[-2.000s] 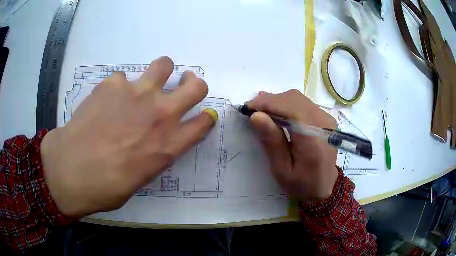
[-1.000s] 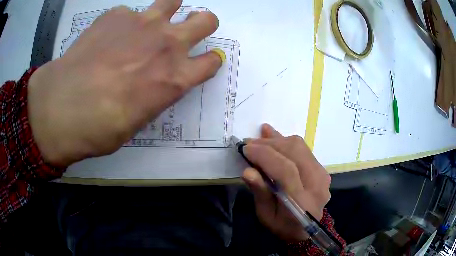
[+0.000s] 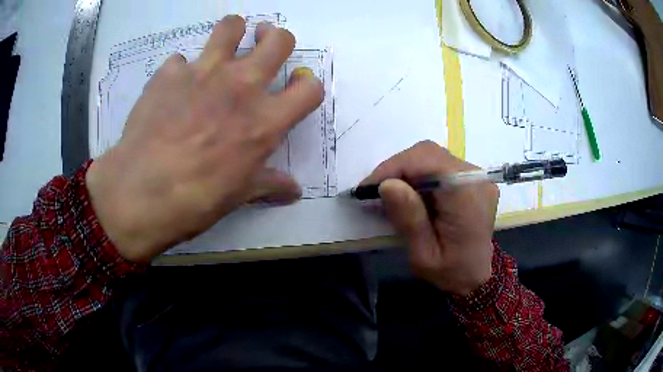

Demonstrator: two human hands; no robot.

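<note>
A pale pattern template [image 3: 308, 145] with a stepped outline and printed lines lies flat on white drafting paper [image 3: 385, 123]. My left hand [image 3: 200, 134] lies over it with fingers spread, pressing it and covering much of it. A yellow band shows on one left finger. My right hand [image 3: 440, 218] holds a gel pen [image 3: 465, 178] with a clear barrel and black grip. The pen leans to the right, and its tip is at the template's lower right corner. A thin slanted line is drawn on the paper right of the template.
A steel ruler [image 3: 78, 80] lies left of the template, with a black piece [image 3: 7, 91] at the far left edge. To the right are a yellow tape strip [image 3: 453, 102], a masking tape roll [image 3: 522, 36], a green tool [image 3: 589, 134] and brown strips [image 3: 651, 43]. The table edge [image 3: 291, 253] curves below.
My right hand has moved from the template's upper right corner down to its lower right corner, and the pen now lies flatter than a second ago. My left thumb now shows near the lower edge.
</note>
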